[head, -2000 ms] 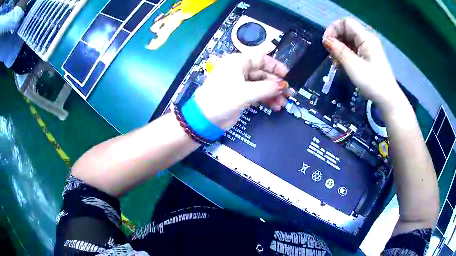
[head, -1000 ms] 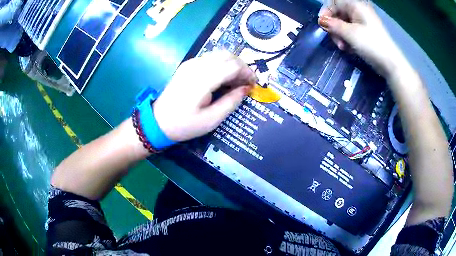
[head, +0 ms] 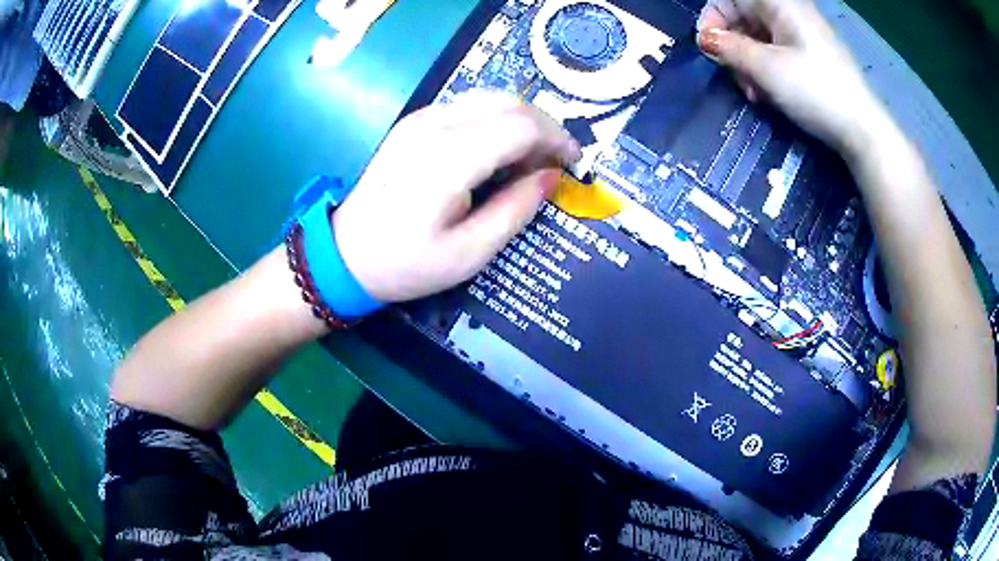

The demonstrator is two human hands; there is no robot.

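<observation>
The open black laptop base holds a wide matte-black battery (head: 657, 351) with white printing. My left hand (head: 449, 203), with a blue wrist strap, is over the laptop's left part; its thumb and index finger pinch the end of an orange flex cable (head: 588, 199) at the battery's upper left edge. My right hand (head: 772, 66) is at the laptop's far side, thumb and finger pinched on the far edge of a thin black film (head: 681, 107). The film lies over the board area, right of a cooling fan (head: 586, 42). My left fingertips partly hide the cable's end.
A second fan (head: 873, 287) is partly hidden by my right forearm. Multicoloured wires (head: 797, 335) run at the battery's upper edge. A sheet with black rectangles (head: 181, 99) lies on the green bench (head: 296, 121) at upper left. A pale and yellow item (head: 353, 24) is beyond it.
My left hand has let go of the black film, moved left and taken hold of the orange cable. My right hand has moved up a little, still on the film. The view has shifted slightly.
</observation>
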